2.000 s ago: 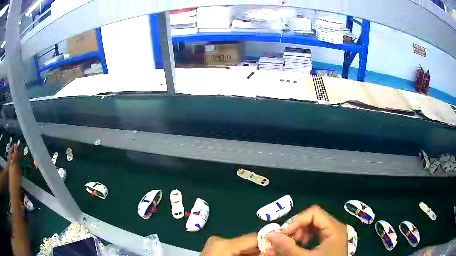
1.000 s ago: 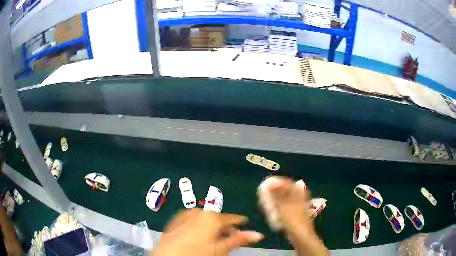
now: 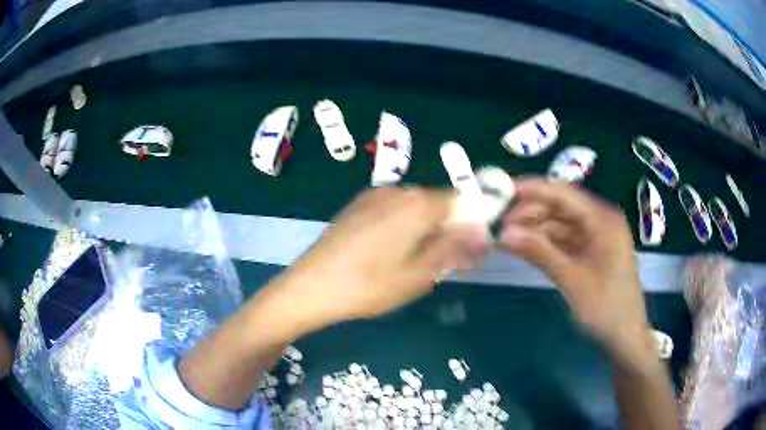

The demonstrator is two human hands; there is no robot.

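Note:
My left hand (image 3: 399,243) reaches in from the lower left, its fingertips on a long white base plate (image 3: 458,164) pointing up and away. A rounded white part (image 3: 495,186), blurred, sits at the plate's right side against my right fingertips. My right hand (image 3: 579,239) has its fingers bent close to these parts; whether it grips something is too blurred to tell. A loose pile of small white fittings (image 3: 369,399) lies on the green near ledge below my hands.
White body shells with blue and red marks (image 3: 275,141) lie along the green belt, with another base plate (image 3: 335,130) among them. A grey rail (image 3: 269,235) edges the belt. A smartphone (image 3: 76,296) lies on a clear bag (image 3: 181,290) at left; another bag (image 3: 710,336) stands right.
The view has tilted down, showing the near ledge and fittings pile. My hands, apart a second ago, are together again around white parts. The shelf behind has left view.

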